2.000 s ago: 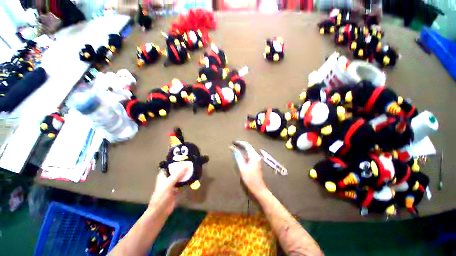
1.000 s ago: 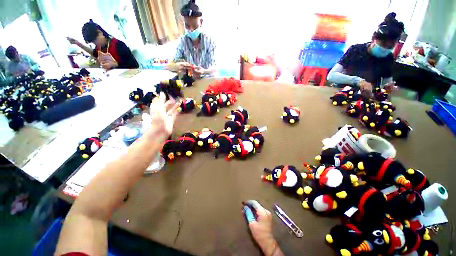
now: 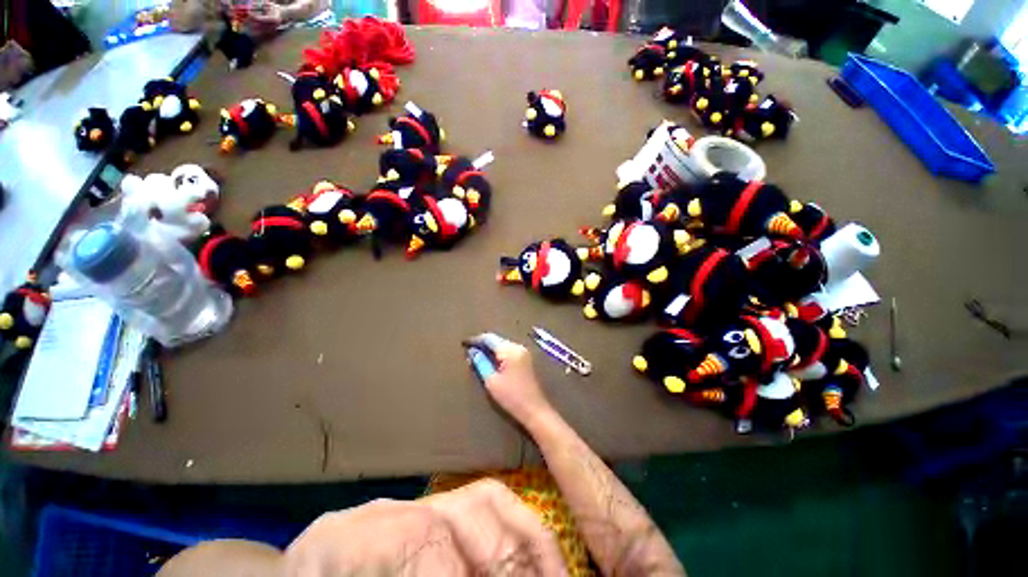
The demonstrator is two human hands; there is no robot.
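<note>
My right hand (image 3: 507, 366) rests low over the table, fingers drawn together, with pale grey-blue coverings on some fingers. Whether it holds a needle cannot be seen. My left hand (image 3: 434, 535) is large and close to the camera at the bottom edge, partly cut off; what it holds, if anything, is hidden. Narrow silver-pink thread snips (image 3: 560, 351) lie just right of my right hand. A scarfed plush penguin (image 3: 549, 268) lies above the snips, at the left end of a pile of penguins (image 3: 705, 287).
A row of scarfed penguins (image 3: 282, 237) lies left of centre, more at the back. At left are a water bottle (image 3: 164, 287), a white plush toy (image 3: 169, 203), papers (image 3: 68, 366) and pens (image 3: 154, 383). At right are a thread cone (image 3: 848, 250), tape roll (image 3: 727, 160) and blue crate (image 3: 919, 118).
The unscarfed penguin held in my left hand at first is no longer there. My left hand reached to the upper left, then came back to the bottom edge. My right hand stays beside the snips.
</note>
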